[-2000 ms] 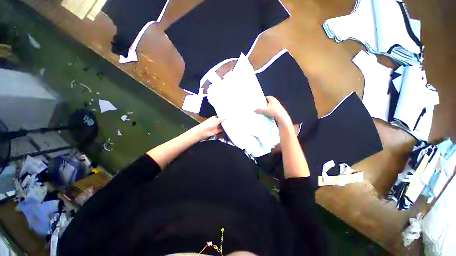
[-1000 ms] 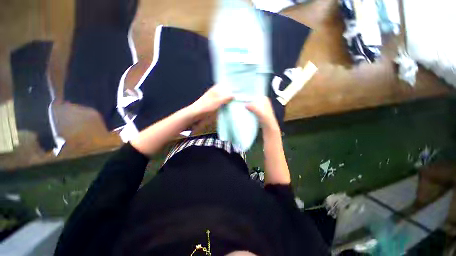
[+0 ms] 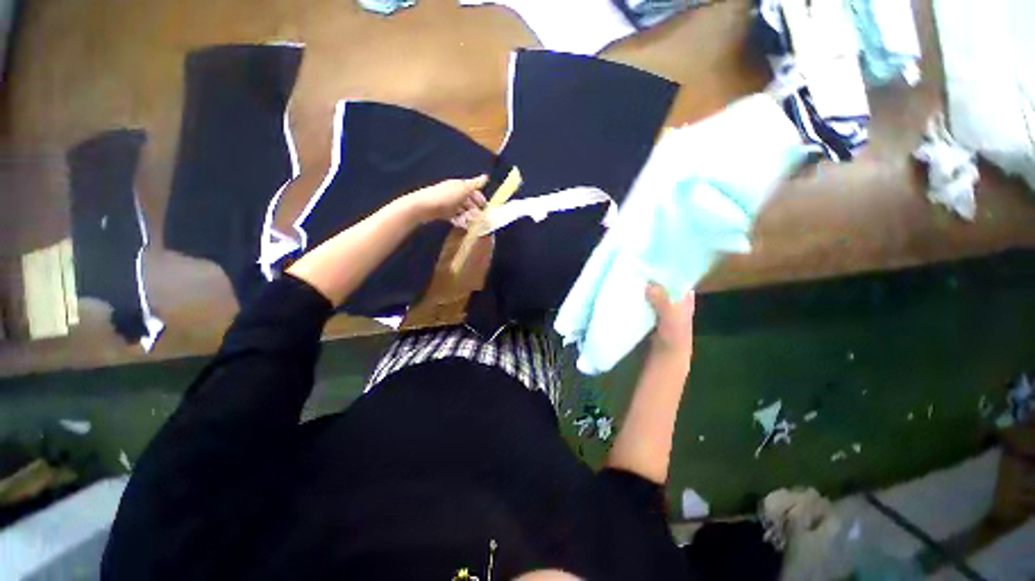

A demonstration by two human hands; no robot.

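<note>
My right hand (image 3: 672, 318) grips the lower end of a pale blue cut panel stack (image 3: 681, 216), which is folded and tilted over the table's front edge; the fingers under it are hidden. My left hand (image 3: 456, 202) holds a narrow cream label strip (image 3: 468, 244) and the end of a white fabric strip (image 3: 556, 205), over the black panels. One black cut panel (image 3: 585, 108) lies beneath the white strip. Another black cut panel (image 3: 392, 159) lies to its left, partly under my left forearm.
More black panels (image 3: 233, 148) with white edges lie left on the brown table (image 3: 341, 51). A cream label sheet (image 3: 49, 291) is at the far left. Mixed bundles (image 3: 823, 68), a white scrap heap (image 3: 947, 170) and a large white bulk (image 3: 993, 80) are at right. The green floor (image 3: 840, 352) has scraps.
The pale blue stack has moved from both hands in front of me to the right, in my right hand alone. My left hand has let go of it and taken the label strip and white strip.
</note>
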